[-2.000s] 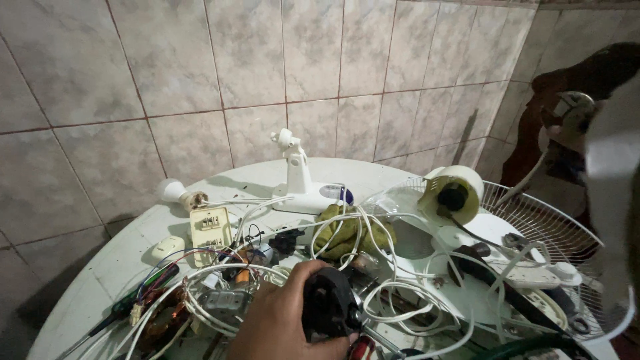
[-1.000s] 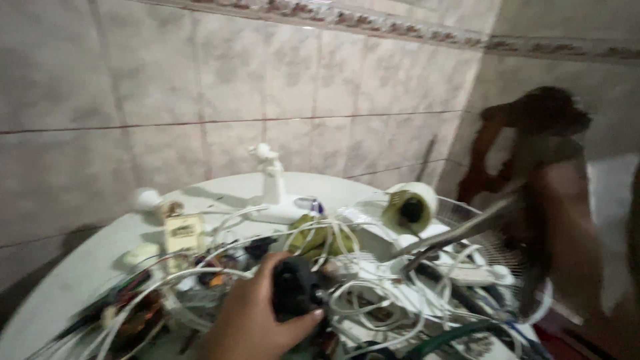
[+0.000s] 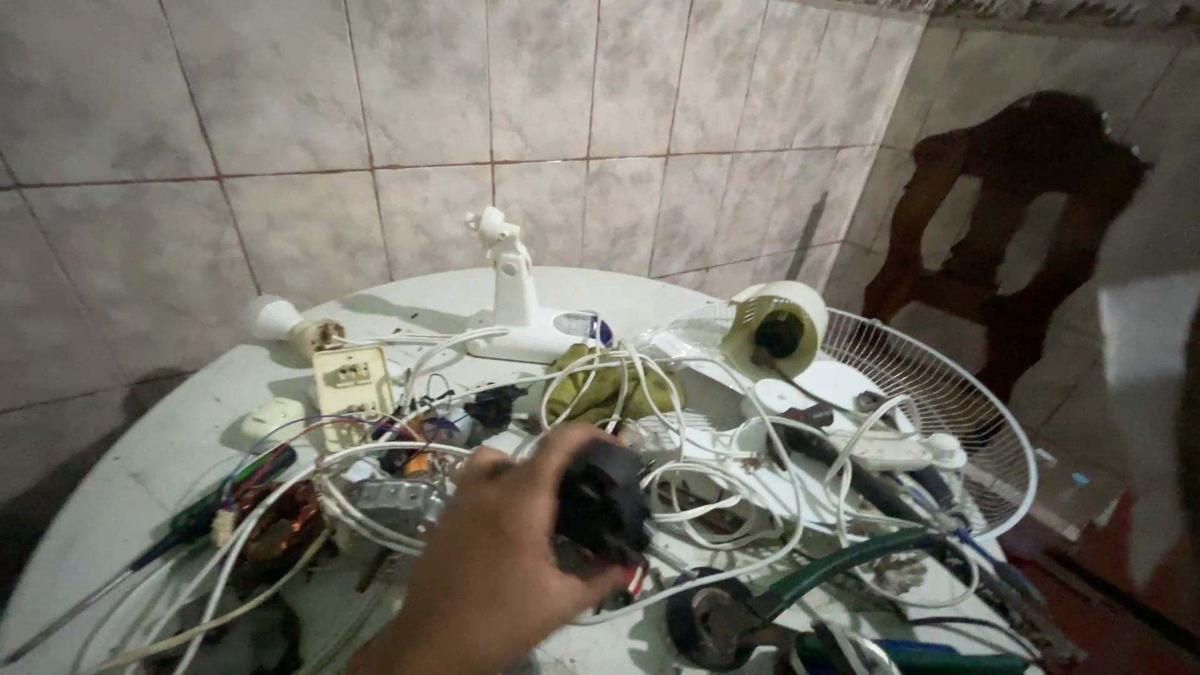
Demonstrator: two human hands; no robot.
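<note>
My left hand grips a round black plastic part above the middle of the cluttered table; motion blurs it. Coils of white electrical cable lie to its right, and a yellow-green cloth lies behind it. To its left are a metal box-like part and a copper winding. Pliers with green handles rest at the lower right. At the back stands a white fan base with its neck. My right hand is not in view.
A white round table carries a light bulb in a socket, a cream outlet plate, a green-handled screwdriver and a cream motor cover. A wire fan grille juts over the right edge. Behind are a tiled wall and a dark wooden chair.
A blurred arm and a long object at the right, seen one second ago, are gone from view. My left hand still holds the black part.
</note>
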